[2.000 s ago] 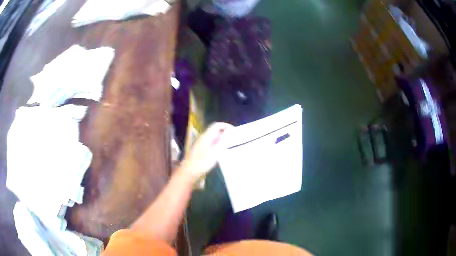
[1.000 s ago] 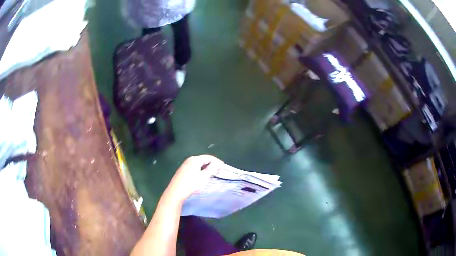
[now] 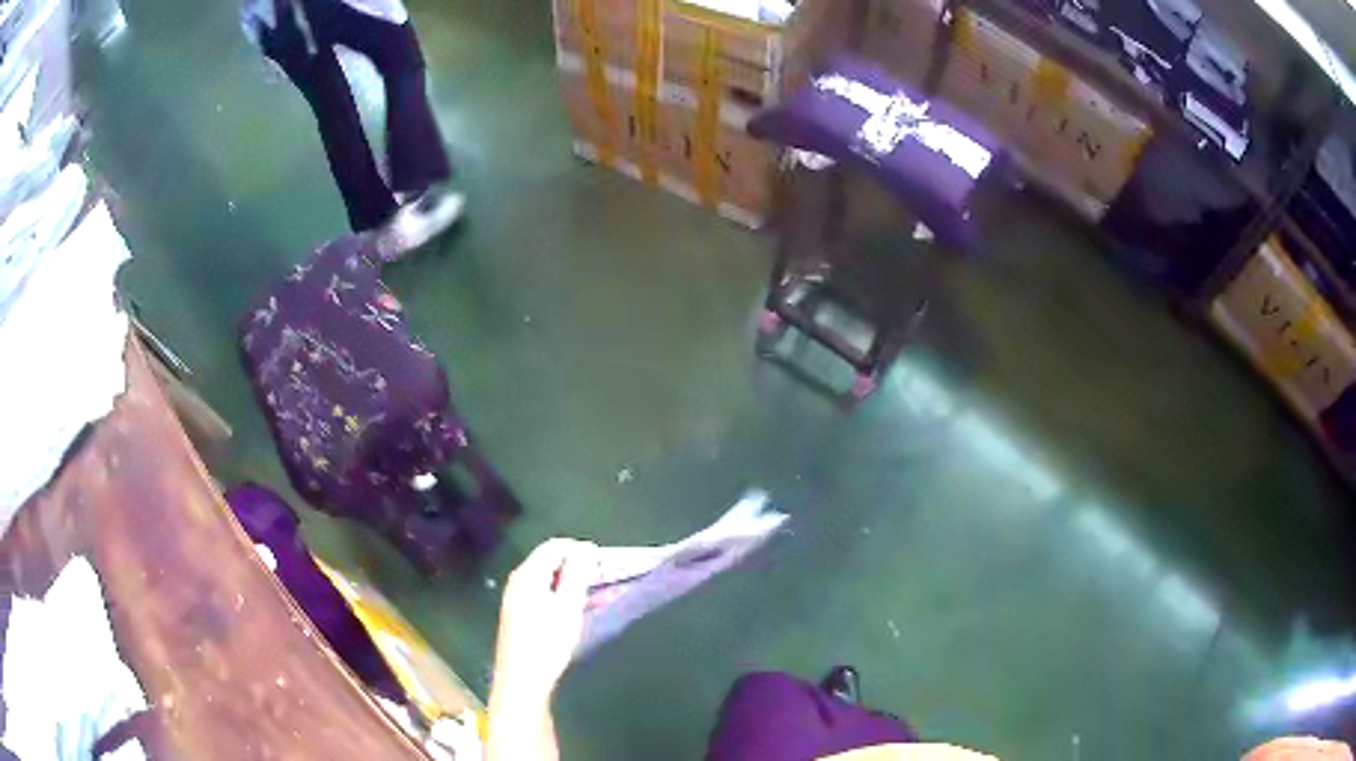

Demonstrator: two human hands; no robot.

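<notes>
My left hand (image 3: 543, 595) is low in the centre of the head view, shut on a few white printed sheets (image 3: 677, 572). The sheets are seen nearly edge-on and blurred, pointing up to the right over the green floor. The print cannot be read. A small orange or skin-toned patch (image 3: 1301, 749) is cut off by the bottom right edge; I cannot tell if it is my right hand or clothing.
The brown table (image 3: 179, 558) with white cloth pieces (image 3: 67, 654) is left. A flowered padded stool (image 3: 342, 372) stands beside it, near a person's legs (image 3: 365, 112). A purple-topped stool (image 3: 892, 134) and cartons (image 3: 669, 104) are beyond, with shelving at right.
The view has swung right, and the table has shifted left. The sheets have tilted from face-on to nearly edge-on. More cartons and the person's legs have come into view.
</notes>
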